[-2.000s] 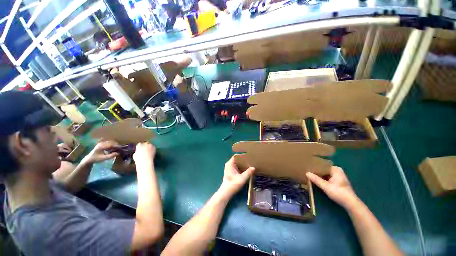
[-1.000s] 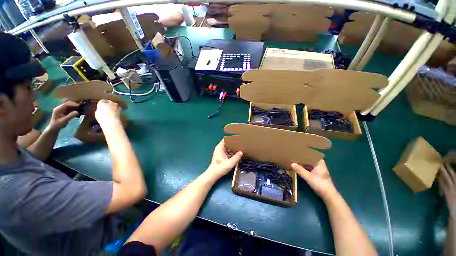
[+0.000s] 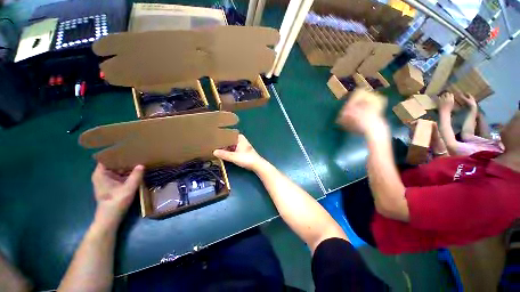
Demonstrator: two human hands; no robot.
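Note:
An open mailer box [image 3: 185, 212] lies on the green bench in front of me, its brown lid [image 3: 165, 137] standing up behind the tray. Coiled black cables [image 3: 182, 170] fill the back of the tray. A dark grey power adapter [image 3: 200, 194] lies at the front right, beside a pale greyish-pink item [image 3: 166, 199]. My left hand [image 3: 114, 185] grips the box's left rear corner at the side flap, thumb upright inside. My right hand [image 3: 242, 154] grips the right rear corner, its thumb at the lid's base. The fingers behind the lid are partly hidden.
Two open filled boxes [image 3: 242, 103] stand behind, lids up. A black unit [image 3: 68, 74] with red and white plugs is back left. A pale bench seam [image 3: 299, 140] runs to my right. A person in a red shirt [image 3: 450, 199] works at right among brown boxes [image 3: 409, 108].
The view has swung right, so my box appears further left and the grey-shirted person has left the picture. The red-shirted worker has come into view. Both my hands still hold the open box.

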